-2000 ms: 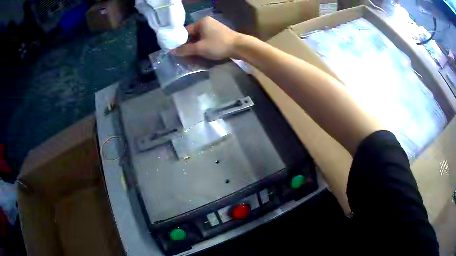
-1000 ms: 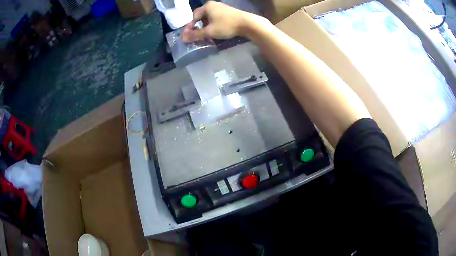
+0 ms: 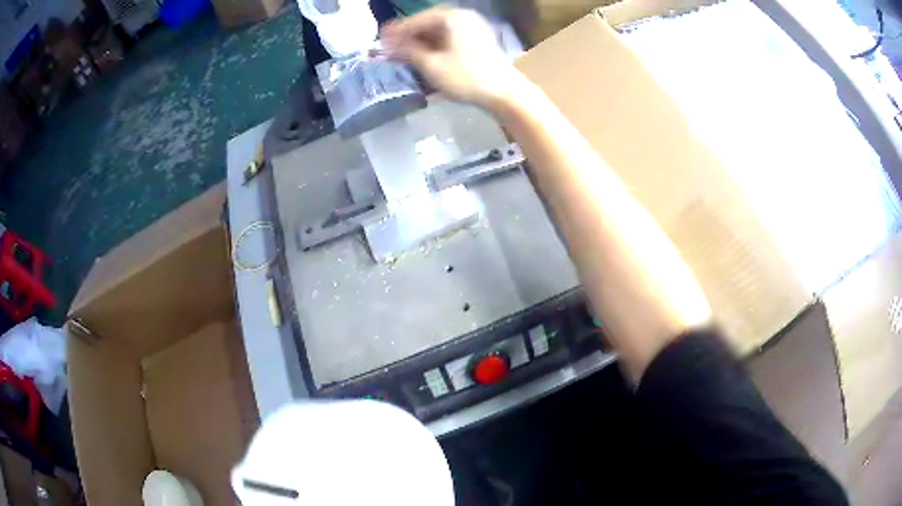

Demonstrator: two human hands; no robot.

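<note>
A white rounded plastic housing (image 3: 346, 460) with a dark slot has its upper part in view at the bottom edge, in front of the machine. My left hand is not in view. My right hand (image 3: 445, 49) is blurred, with its fingertips just right of the white-wrapped welding head (image 3: 343, 25) and above the curved silver fixture (image 3: 374, 94). Whether it holds a small piece cannot be told. The fixture stands at the rear of the grey metal plate (image 3: 396, 316). Two slotted clamp bars (image 3: 339, 225) lie across the plate.
The panel has a red button (image 3: 490, 369); my forearm hides the right green button, the housing the left. An open carton (image 3: 109, 395) with a white shell (image 3: 168, 488) stands left. A carton of shiny film-covered pieces (image 3: 781, 128) stands right. A thin loop (image 3: 255, 246) lies on the left edge.
The white housing has come into view at the bottom, covering the left green button. My right hand has drawn back slightly to the right from the fixture's top.
</note>
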